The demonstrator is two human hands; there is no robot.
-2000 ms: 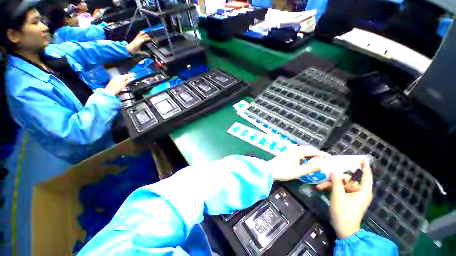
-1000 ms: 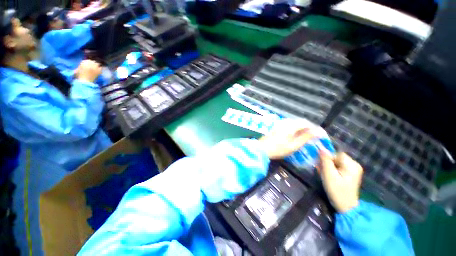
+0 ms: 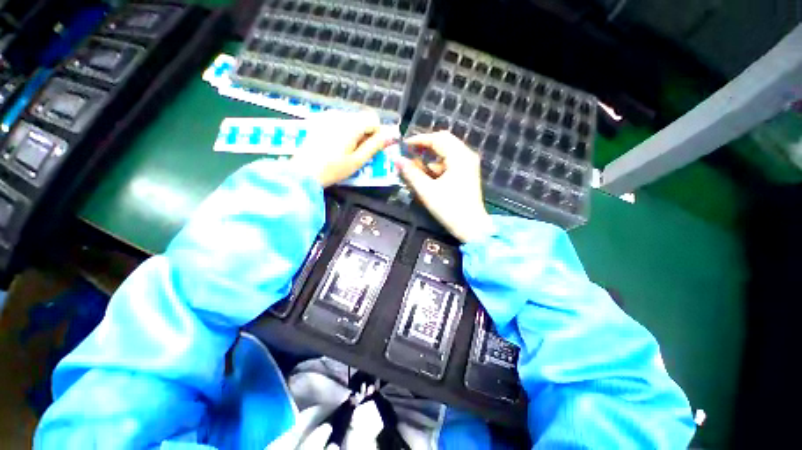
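My left hand (image 3: 345, 151) holds a white sticker sheet with blue shapes (image 3: 376, 172) above the top edge of the black foam phone tray (image 3: 374, 356). My right hand (image 3: 450, 177) is at the sheet's right end, fingertips close together; a thin dark item, possibly tweezers, shows between them, too blurred to be sure. Open-backed phones lie in the tray: one (image 3: 353, 277) below my left hand, one (image 3: 426, 309) below my right hand, others partly covered by my sleeves. Another sticker sheet (image 3: 261, 135) lies flat on the green mat left of my left hand.
Clear component trays with dark pockets (image 3: 339, 53) stand behind my hands, another (image 3: 519, 132) at the right. A second phone tray (image 3: 66, 105) lies at the far left. A cardboard box (image 3: 40, 299) is at lower left. A grey bar (image 3: 703, 110) slants in at upper right.
The view has swung right and down, so the other workers are out of view. My hands still hold the sheet; my right fingers have shifted around its right end.
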